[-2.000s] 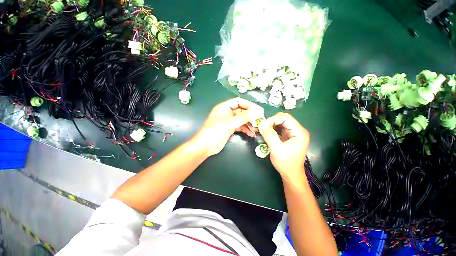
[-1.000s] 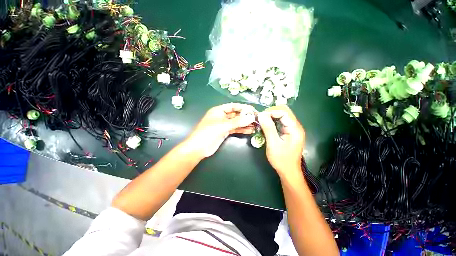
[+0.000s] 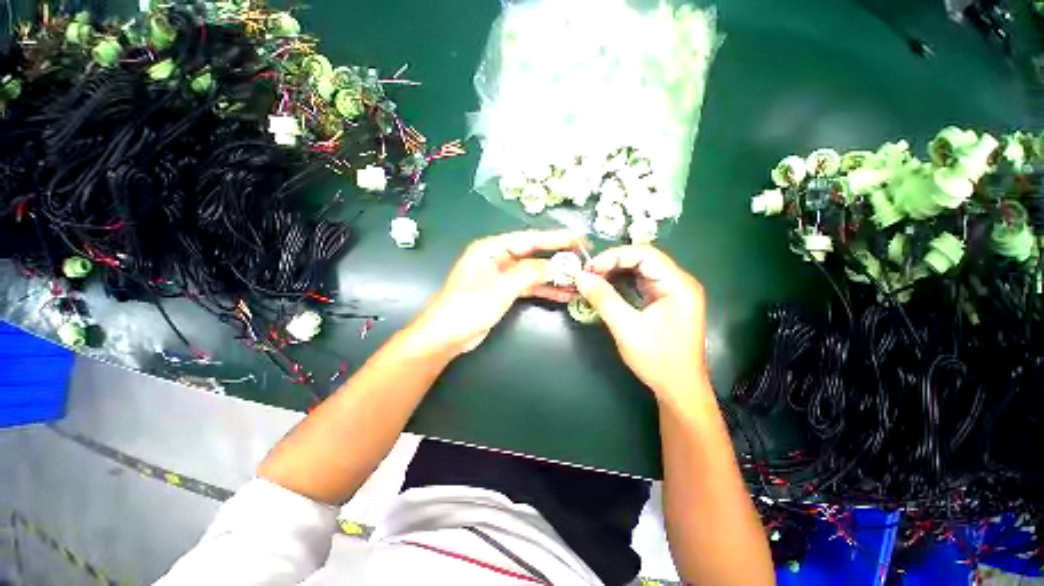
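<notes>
My left hand [image 3: 500, 286] and my right hand [image 3: 650, 307] meet above the dark green tabletop. My left fingertips hold a small white plastic housing [image 3: 566, 268], and my right thumb and index finger touch its right side. A second pale green part [image 3: 584, 310] shows just below the fingertips, partly covered. The joint between housing and wires is hidden by my fingers. A clear plastic bag [image 3: 595, 109] with loose pale housings [image 3: 610, 197] lies just beyond my hands.
A tangled pile of black cable assemblies [image 3: 137, 183] lies at the left. Coiled cable assemblies [image 3: 882, 389] with pale green parts [image 3: 916, 189] lie at the right. Blue bins [image 3: 833, 544] stand below the table edge at the lower right, and another [image 3: 34, 375] at the left.
The white housing now shows between my fingertips. My right fingers have turned and moved slightly left against it. The lower pale part is more covered, and the black cable by my right wrist no longer shows.
</notes>
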